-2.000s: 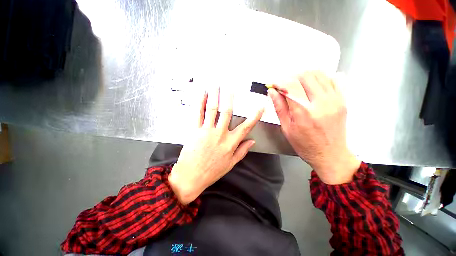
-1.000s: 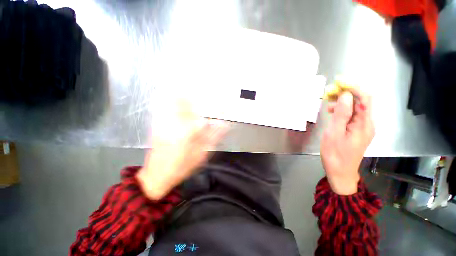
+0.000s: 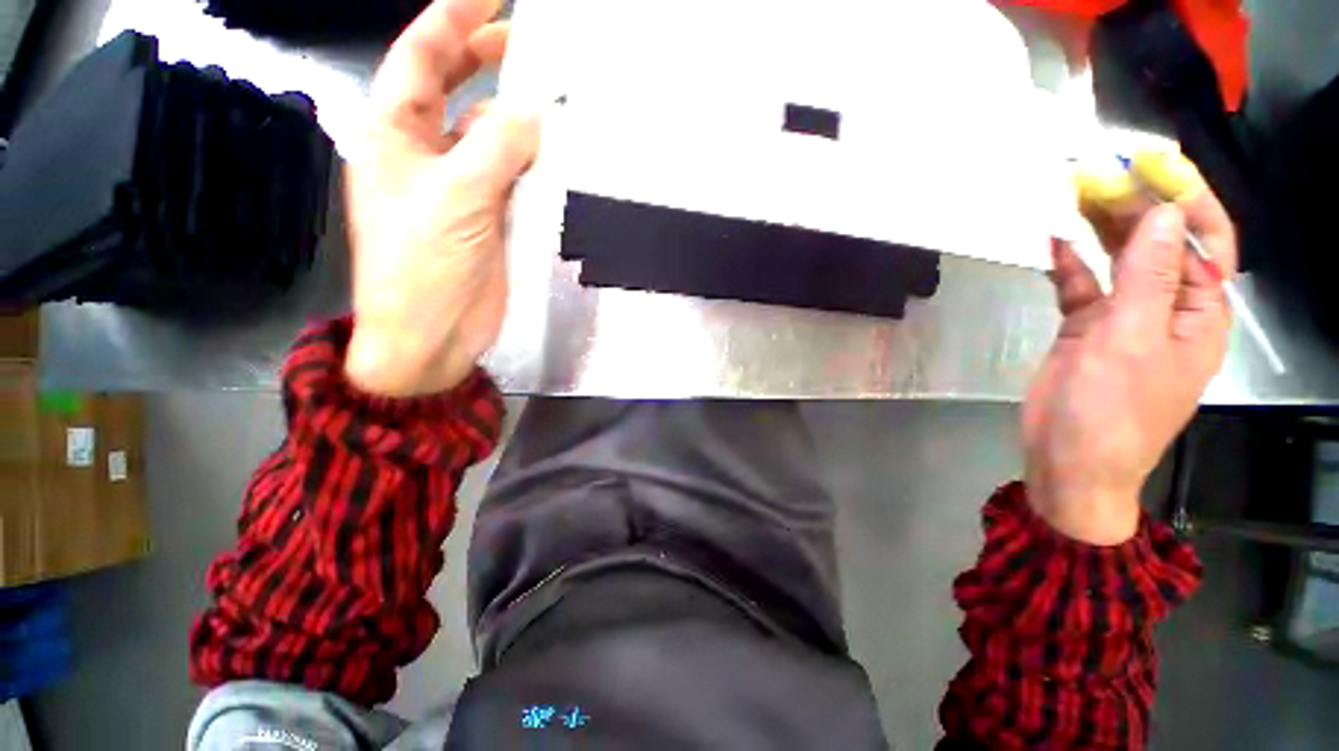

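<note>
The white marking template (image 3: 690, 147) is raised a little off the table, with a dark window near its middle. A black cut piece (image 3: 734, 261) shows under its near edge and through the window. My left hand (image 3: 441, 220) holds the template's left edge between thumb and fingers. My right hand (image 3: 1145, 294) is at its right edge, with yellow finger cots (image 3: 1160, 173) on the fingers. The thin pale marking pen (image 3: 1254, 326) is in my right hand and points down to the right. Whether my right fingers grip the template is hard to tell.
A thick stack of black cut panels (image 3: 220, 184) stands at the left of the metal table (image 3: 661, 352). Orange-red pieces (image 3: 1216, 44) and black pieces lie at the upper right. A cardboard box (image 3: 74, 484) is on the floor at left. Metal racks (image 3: 1263, 528) are at right.
My hands have moved to the template's two side edges, and the template has lifted and shifted away, uncovering the black piece's near part. The pen is turned away from the window. The view has shifted.
</note>
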